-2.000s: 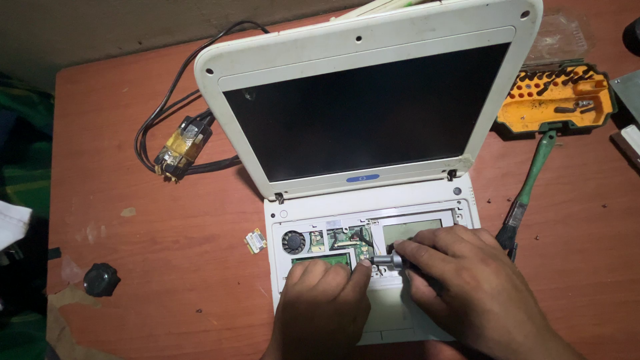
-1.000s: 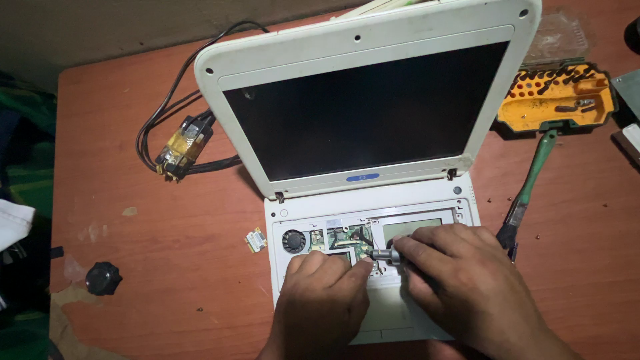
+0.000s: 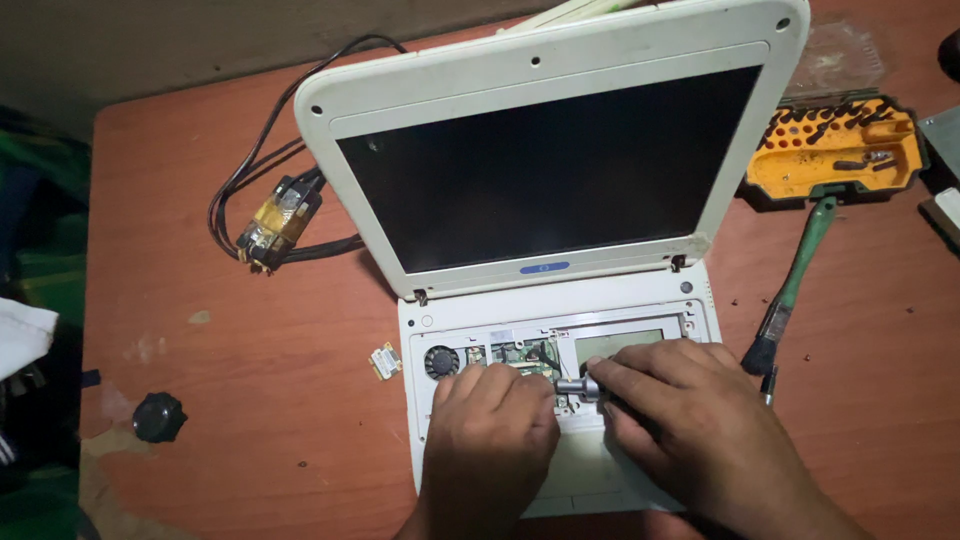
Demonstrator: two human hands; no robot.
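A white laptop [image 3: 556, 465] lies open on the table with its keyboard off, showing a round fan [image 3: 441, 362] and a green circuit board [image 3: 529, 356]. Its dark screen [image 3: 555, 172] leans back. My right hand [image 3: 675, 412] grips a screwdriver [image 3: 576, 387] with a grey metal shaft, laid nearly level over the board and pointing left. My left hand [image 3: 491, 427] rests over the left part of the open bay, fingers curled by the screwdriver's tip. What those fingertips touch is hidden.
A small card [image 3: 386, 362] lies left of the laptop, a black knob-like part [image 3: 159, 417] farther left. A taped adapter [image 3: 279, 223] with cables sits behind. At the right are a yellow bit case [image 3: 795, 169], a green-handled brush [image 3: 806, 251] and scattered small screws [image 3: 808, 358].
My left hand's fingers have curled in nearer the screwdriver's tip, covering more of the board. My right hand has stayed on the screwdriver.
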